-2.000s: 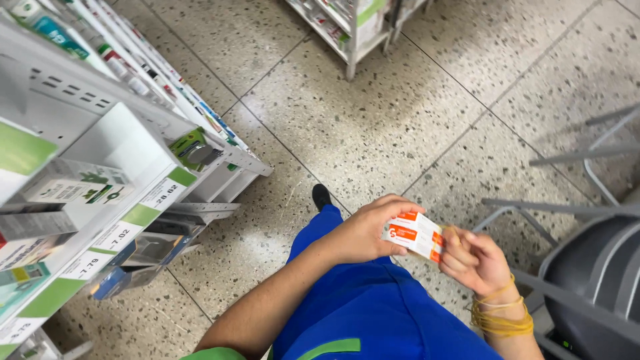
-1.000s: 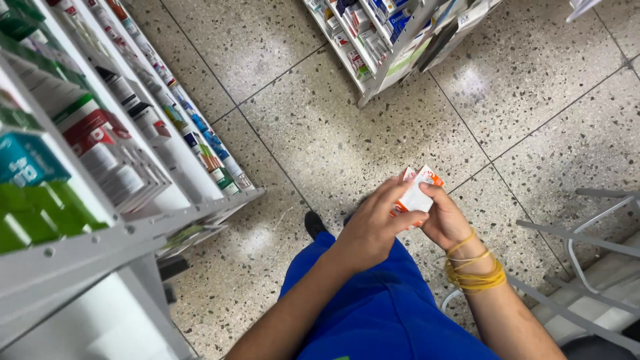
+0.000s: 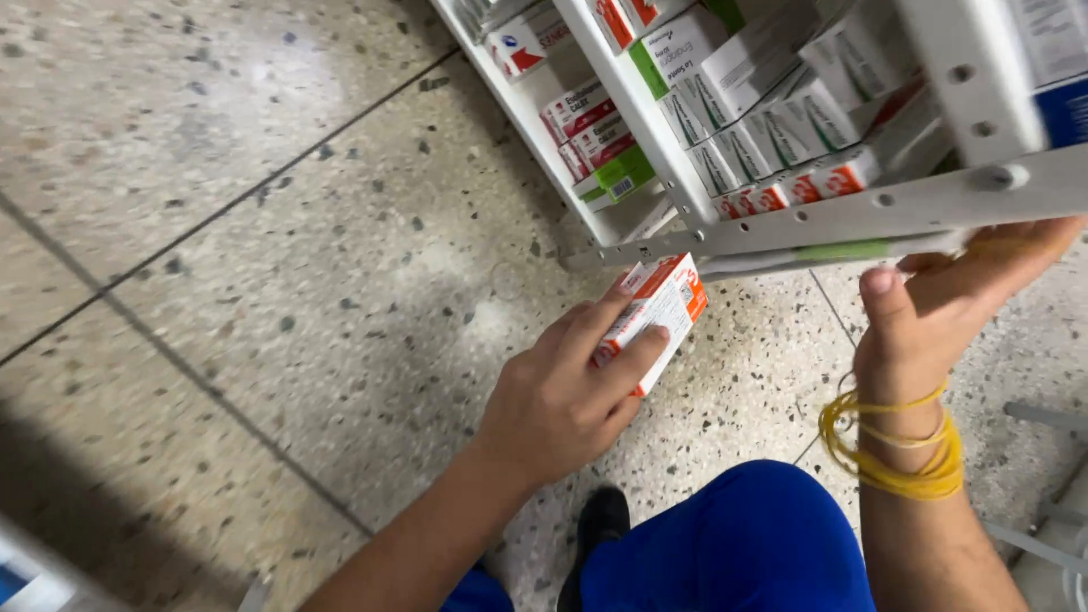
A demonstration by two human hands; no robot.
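My left hand (image 3: pixel 565 391) grips a small orange-and-white medicine carton (image 3: pixel 659 327), which is tilted just below the corner of a white metal shelf unit (image 3: pixel 807 208). On the right, my right hand (image 3: pixel 943 297) reaches up to the unit's side, thumb apart; its fingertips are partly hidden behind the frame, and whether they touch it I cannot tell. Yellow rubber bands (image 3: pixel 909 450) circle the right wrist. Similar orange-and-white cartons (image 3: pixel 803 191) stand in a row on the shelf, beside white cartons with green marks (image 3: pixel 786 132).
Red-and-white cartons (image 3: pixel 591 127) fill part of the neighbouring shelf tier. Speckled floor tiles (image 3: pixel 340 280) lie below. My black shoe (image 3: pixel 603 514) and blue-clad knee (image 3: pixel 731 544) are under my hands. Grey metal bars (image 3: pixel 1045 416) stand at the right edge.
My hands, together at the carton before, are now apart. The right hand has let go and moved to the shelf unit; the left holds the carton. The view has shifted closer to the shelves.
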